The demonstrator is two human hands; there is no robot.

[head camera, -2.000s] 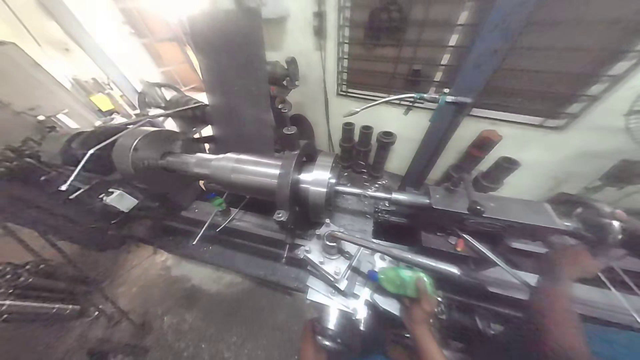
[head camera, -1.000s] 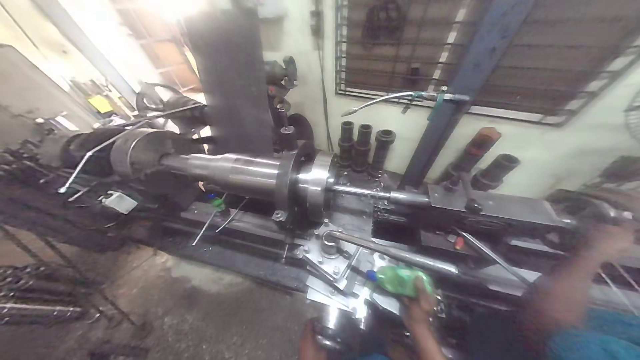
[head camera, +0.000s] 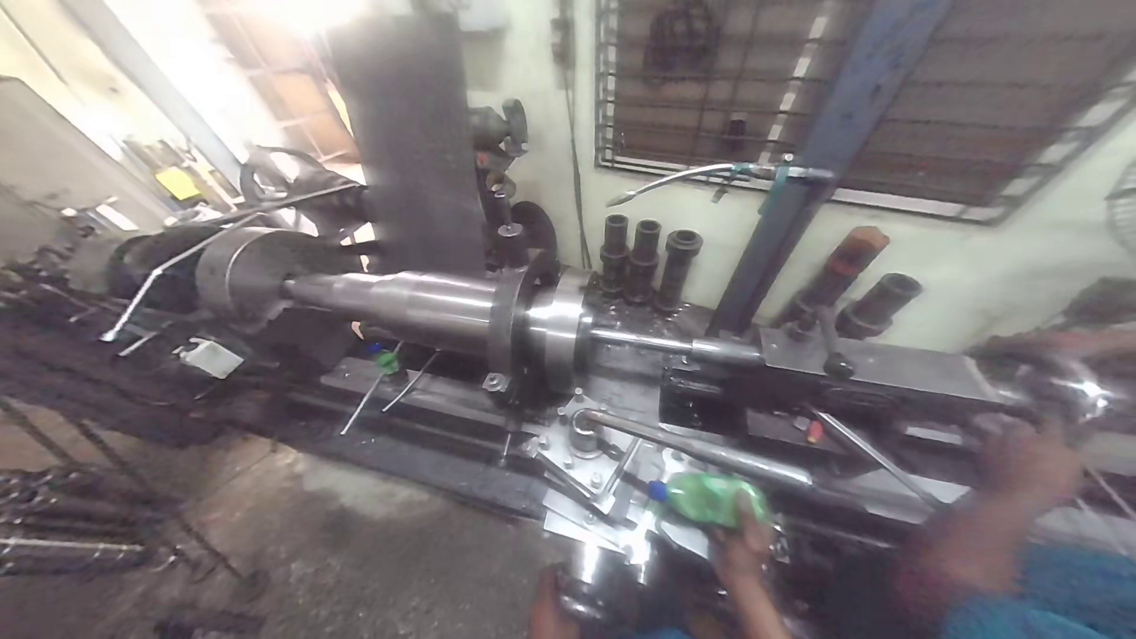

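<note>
At the bottom, my left hand (head camera: 552, 607) is at the rim of a shiny metal handwheel (head camera: 584, 596), its fingers partly cut off by the frame. My right hand (head camera: 747, 543) grips a green plastic bottle (head camera: 710, 499) with a blue cap, lying sideways over the lathe carriage. Just behind the bottle is the square tool post (head camera: 586, 448), with a long metal bar handle (head camera: 701, 451) on top. A stepped steel shaft (head camera: 417, 303) is mounted in the lathe, with a bright collar (head camera: 561, 328) at its right end. A thin rod (head camera: 643, 339) runs from there to the tailstock (head camera: 887, 366).
On the right, a co-worker's hand (head camera: 1029, 453), with a blue sleeve (head camera: 1043, 595), is at the tailstock's handwheel (head camera: 1078, 390); another blurred hand is beside it. Dark metal cylinders (head camera: 646, 262) stand by the wall. The chuck (head camera: 257, 275) and a bent metal pipe (head camera: 151, 284) are left.
The co-worker's hand and arm at the tailstock handwheel have shifted between frames. My two hands and the green bottle have stayed nearly in place.
</note>
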